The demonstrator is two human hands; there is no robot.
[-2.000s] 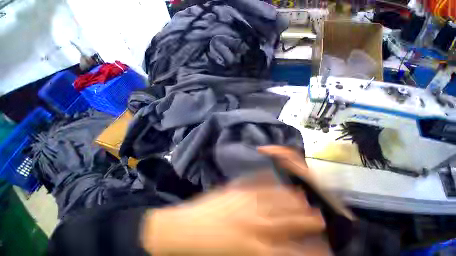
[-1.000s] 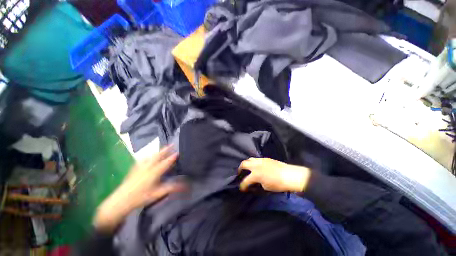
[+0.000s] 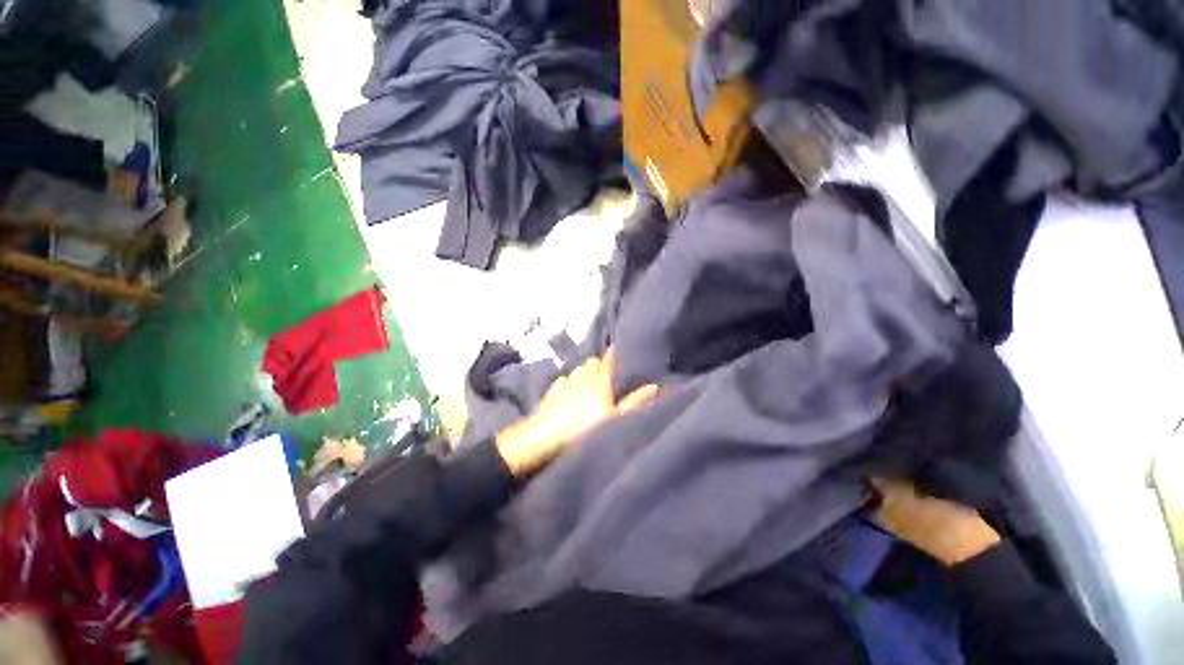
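Observation:
A dark grey garment (image 3: 740, 442) lies bunched over my lap, between my hands. My left hand (image 3: 571, 413) is on its left side; the fingers are partly hidden and blurred, so its grip is unclear. My right hand (image 3: 928, 517) is at the garment's lower right edge, its fingertips hidden under the fabric, and appears to hold that edge. More dark grey garments (image 3: 481, 117) lie in a pile beyond on the left. Another dark grey heap (image 3: 1026, 91) lies on the white table at upper right.
The white table (image 3: 1104, 325) runs along the right. A tan cardboard piece (image 3: 669, 104) stands between the garment piles. At left is a green floor (image 3: 234, 247) with a red cloth (image 3: 325, 348), a white sheet (image 3: 236, 520) and a red heap (image 3: 104, 520).
The view has turned down and left, and the sewing machine has left it. The garment over my lap is raised and bunched higher. My left hand has moved in against it.

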